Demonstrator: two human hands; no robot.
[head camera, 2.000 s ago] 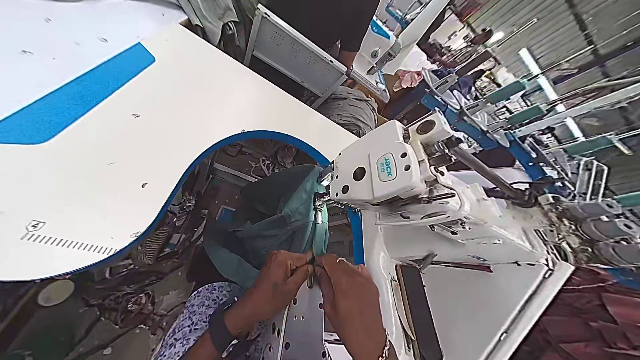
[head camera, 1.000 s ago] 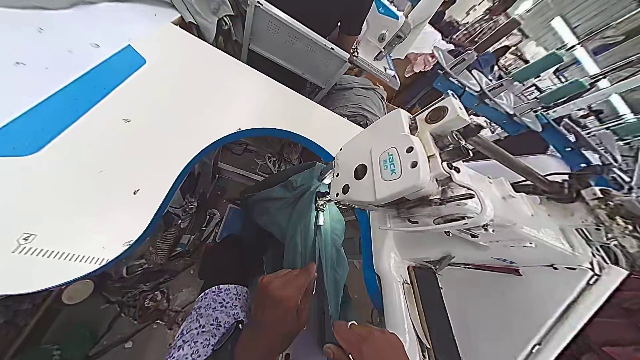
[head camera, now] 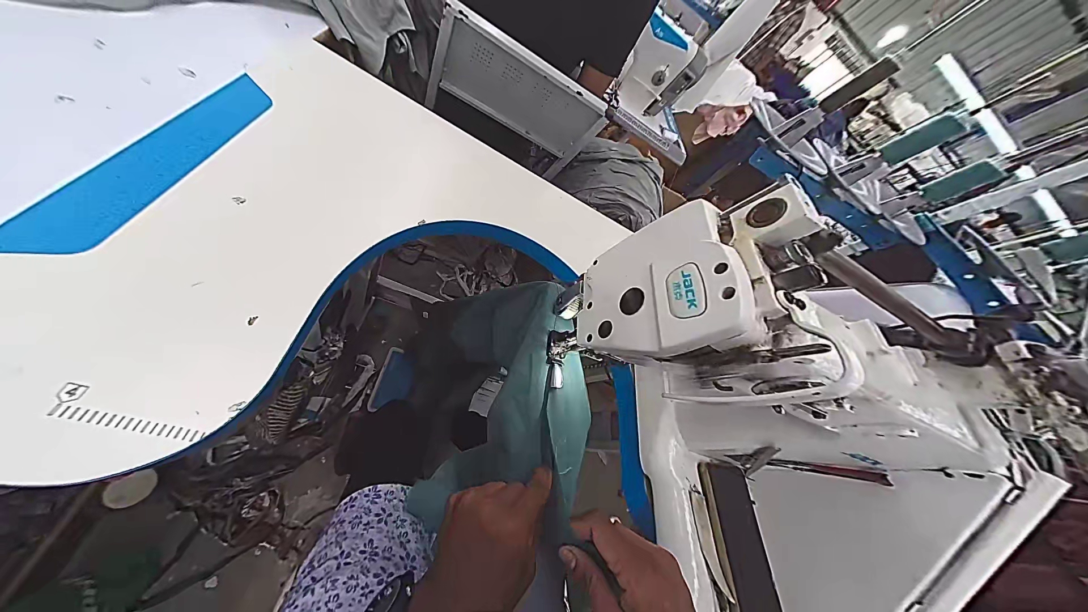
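A teal garment piece (head camera: 518,365) runs from beneath the needle and presser foot (head camera: 558,348) of a white Jack sewing machine (head camera: 671,289) down toward my body. My left hand (head camera: 493,535) lies on the cloth, its index finger pointing up along the seam line, with the thumb hidden. To its right, my right hand (head camera: 625,561) pinches the cloth's folded edge between thumb and fingers. A small light lights the fabric below the presser foot. A white label (head camera: 487,393) shows on the cloth left of the seam.
A white worktable (head camera: 365,170) with a curved blue edge spans the left. Cables and scraps (head camera: 280,501) lie beneath it. Gray cloth (head camera: 616,183) is heaped behind the machine head. Another sewing machine (head camera: 663,68) stands farther back, and dark red fabric (head camera: 1041,552) lies at lower right.
Two seconds ago both hands were together, closer to the presser foot; now they are apart and lower on the cloth. More of the teal cloth shows below the foot.
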